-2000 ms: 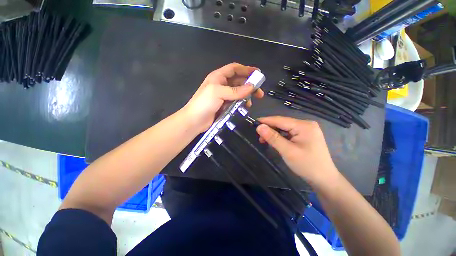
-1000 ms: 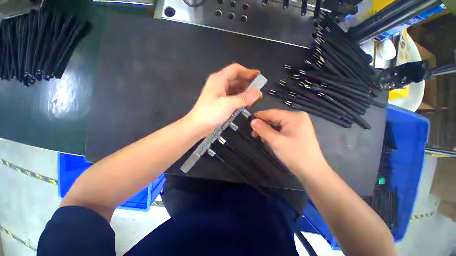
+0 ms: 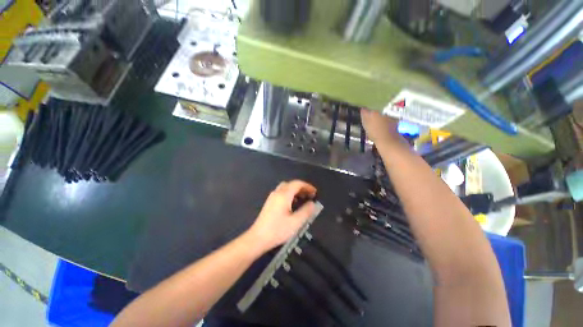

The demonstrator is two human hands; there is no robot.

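Note:
My left hand point(image 3: 284, 214) is closed on the upper end of the silver loading bar point(image 3: 276, 263), which slants over the dark mat. Several black tubes point(image 3: 329, 271) stick out from small metal fittings along the bar's right edge, towards the lower right. My right forearm reaches up under the pale green platen. My right hand point(image 3: 377, 124) is mostly hidden beneath the platen, so its fingers and anything in them do not show. Black tubes point(image 3: 338, 128) lie side by side in the lower mould point(image 3: 319, 118), left of that hand.
A loose pile of black tubes point(image 3: 387, 220) lies right of the bar. A fanned black bundle point(image 3: 89, 137) lies at left. Steel mould blocks point(image 3: 77, 54) and a mould plate point(image 3: 208, 64) stand at back left. Blue-handled pliers point(image 3: 473, 102) rest on the platen point(image 3: 319, 60). A guide column point(image 3: 275, 108) stands below it.
My view has shifted up towards the press. My right hand has left the bar and reached under the platen. My left hand still holds the bar, with the tubes hanging from it.

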